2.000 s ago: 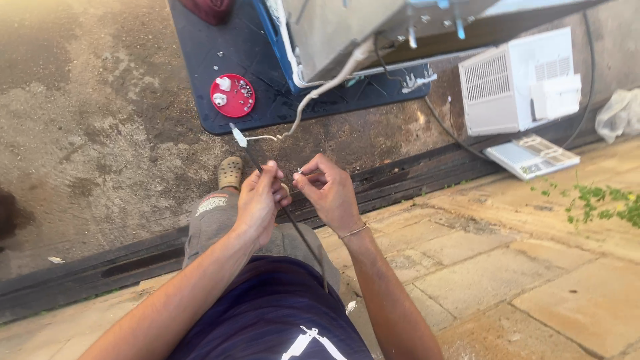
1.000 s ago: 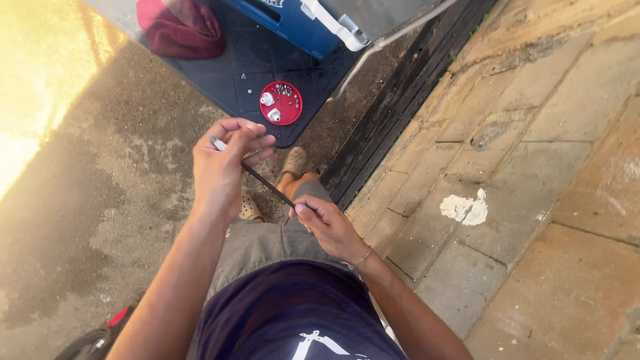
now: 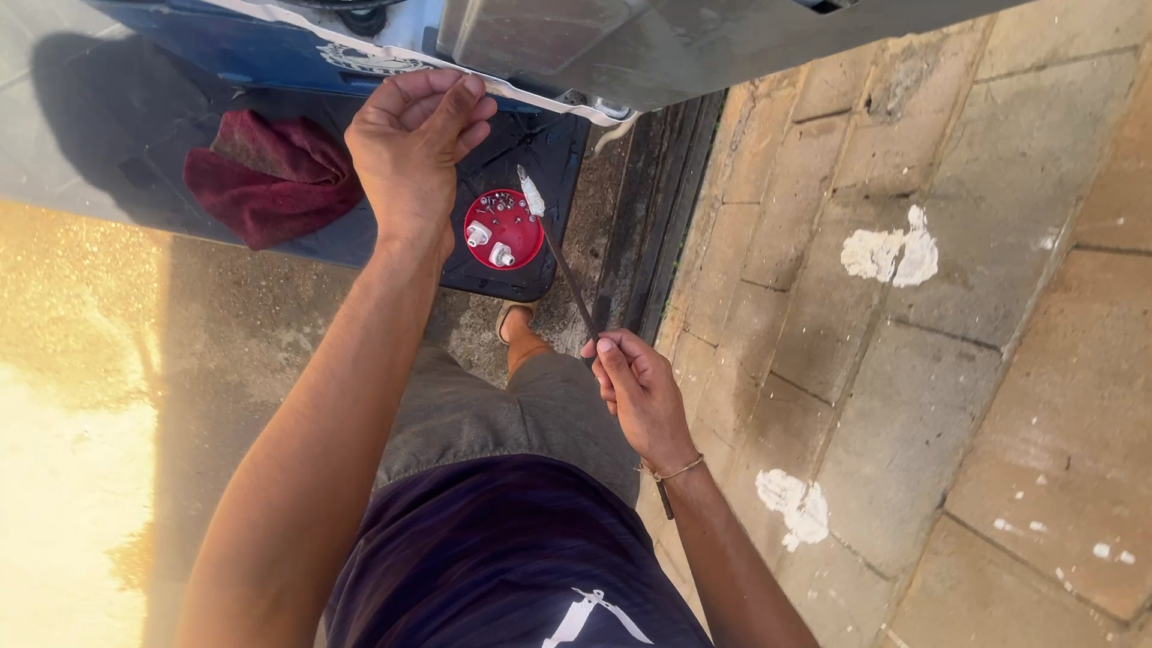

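My right hand (image 3: 641, 389) grips a thin dark cable (image 3: 571, 274), which slants up and left to a whitish wrapped or plastic end (image 3: 531, 193) with a narrow tip. That end hangs over a round red dish (image 3: 517, 236), where several small screws and two white plastic fittings (image 3: 500, 256) lie. My left hand (image 3: 423, 121) is up at the white edge strip (image 3: 531, 94) of a blue and grey appliance casing, thumb and fingertips close together. Whether it pinches the strip or something small cannot be told.
A dark red cloth (image 3: 270, 180) lies on the dark table (image 3: 504, 290) left of the dish. The appliance's grey panel (image 3: 684, 54) overhangs the top. A stone-block wall or paving (image 3: 900, 360) with white patches fills the right side.
My left hand has left the cable's white end and moved up to the appliance's edge. My right hand still holds the cable. The view has shifted, showing more of the appliance.
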